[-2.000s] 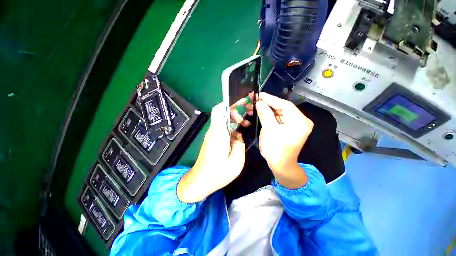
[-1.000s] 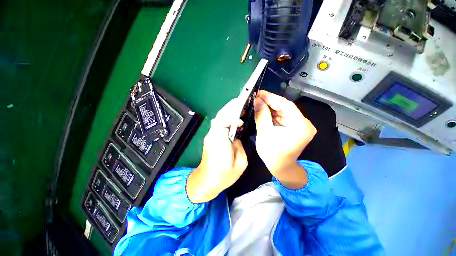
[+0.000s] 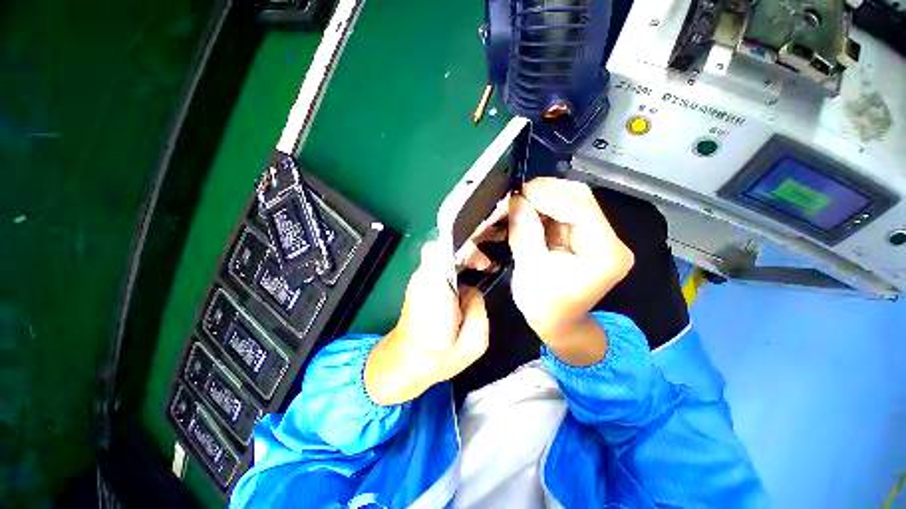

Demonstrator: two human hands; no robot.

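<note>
A glossy dark phone cover or screen with a light rim (image 3: 487, 189) stands tilted on edge between my hands. My left hand (image 3: 429, 323) holds its lower left side. My right hand (image 3: 568, 260) has thumb and index finger pinched at its right edge; whether something thin is between the fingertips cannot be told. A black foam tray (image 3: 343, 288) lies to the left with several part-built phones (image 3: 245, 343) in its pockets. An inner phone module (image 3: 293, 221) lies loose and askew across the tray's upper end.
A dark blue fan (image 3: 554, 60) stands beyond my hands, with a thin orange stick (image 3: 484, 103) beside it. The white machine (image 3: 651, 94) with its touchscreen (image 3: 805, 194) is at the right. A pale rail (image 3: 316, 84) runs along the green bench (image 3: 407, 109).
The cover has tilted to nearly edge-on and then turned partly back, so its dark face shows again. Both hands keep their hold at it. The view has shifted slightly.
</note>
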